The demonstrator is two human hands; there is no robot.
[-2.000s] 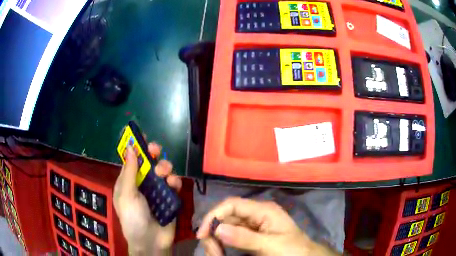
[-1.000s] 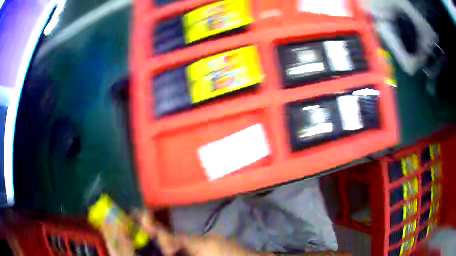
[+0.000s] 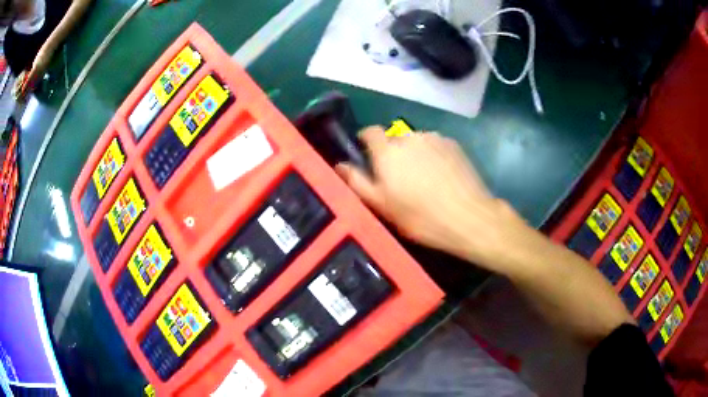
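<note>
My right hand (image 3: 435, 186) reaches in from the right and is closed round the handle of a black barcode scanner (image 3: 330, 124), just beyond the tray's right edge. The scanner's head points up and left. The red phone tray (image 3: 423, 291) lies tilted across the view. Two phone backs (image 3: 272, 240) lie in its near right pockets. Several keypad phones (image 3: 175, 326) lie face up in other pockets. A barcode label sheet (image 3: 239, 157) lies in a pocket with no phone. Another white sheet (image 3: 239, 381) is cut off at the bottom edge. My left hand is out of the picture.
A black mouse (image 3: 433, 43) and white cable (image 3: 534, 74) are on a pale pad (image 3: 341, 58) at the top. A yellow object (image 3: 400, 128) shows behind my right hand. Stacked trays (image 3: 594, 271) stand at right, a monitor (image 3: 27, 329) at lower left. Another person's arm (image 3: 58, 39) shows top left.
The view has swung right, so the tray appears rotated and the mouse pad shows. My right hand has moved to the scanner. My left hand and the phone it held have left the picture.
</note>
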